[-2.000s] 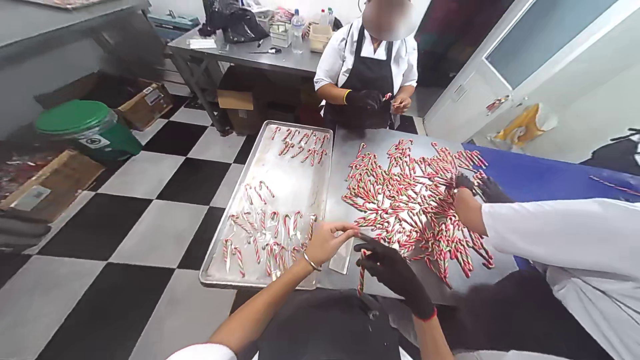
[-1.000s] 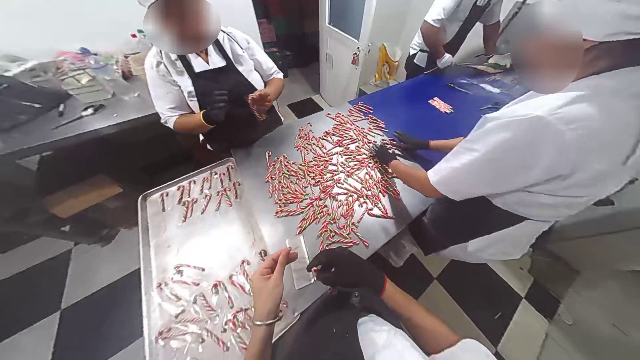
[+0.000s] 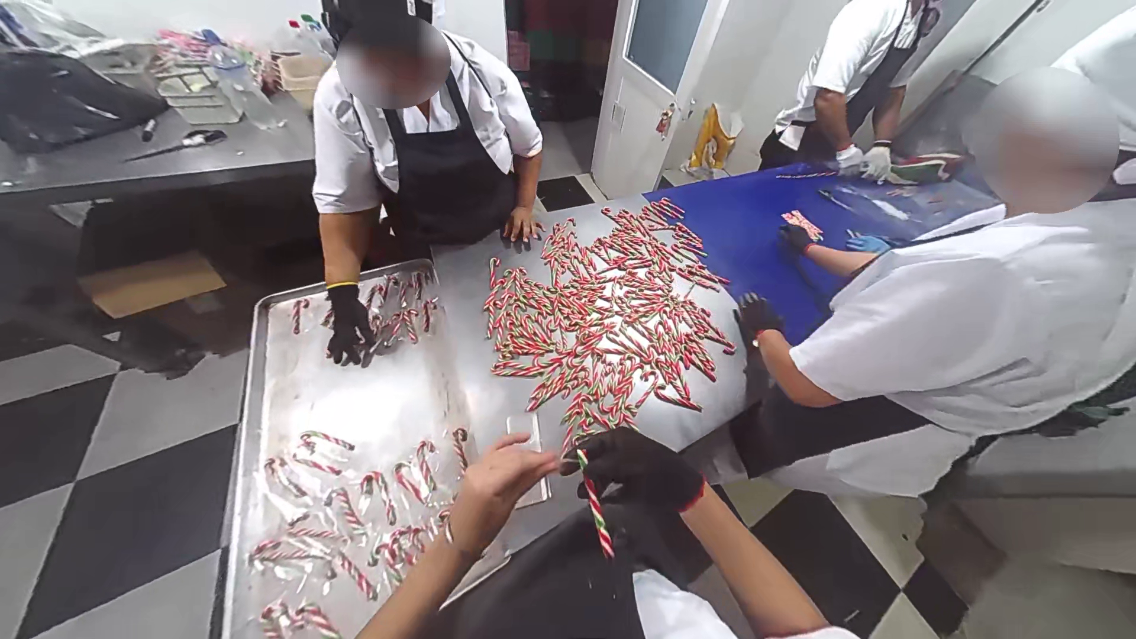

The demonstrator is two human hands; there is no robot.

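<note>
My right hand [image 3: 635, 466], in a black glove, holds a red, white and green striped candy cane [image 3: 596, 510] that hangs down in front of my apron. My bare left hand [image 3: 501, 488] meets it at the fingertips; a small clear piece, perhaps a wrapper, seems to be between them. Behind my hands a clear flat packet or sheet [image 3: 530, 435] lies at the table's near edge. A large heap of candy canes [image 3: 603, 311] covers the metal table beyond. To the left, wrapped candy canes [image 3: 342, 510] lie on a metal tray [image 3: 244, 444].
Across the table, a co-worker's gloved hand [image 3: 351, 328] is over the tray's far canes. At the right, another co-worker's gloved hand [image 3: 759, 315] rests by the heap. A blue table covering [image 3: 754, 240] extends beyond it. Further back, a person in white gloves [image 3: 863, 161] handles something.
The co-worker across the table has lowered a gloved hand to the tray and set the other on the table. The right co-worker's hand has drawn back from the heap. The view has swung right.
</note>
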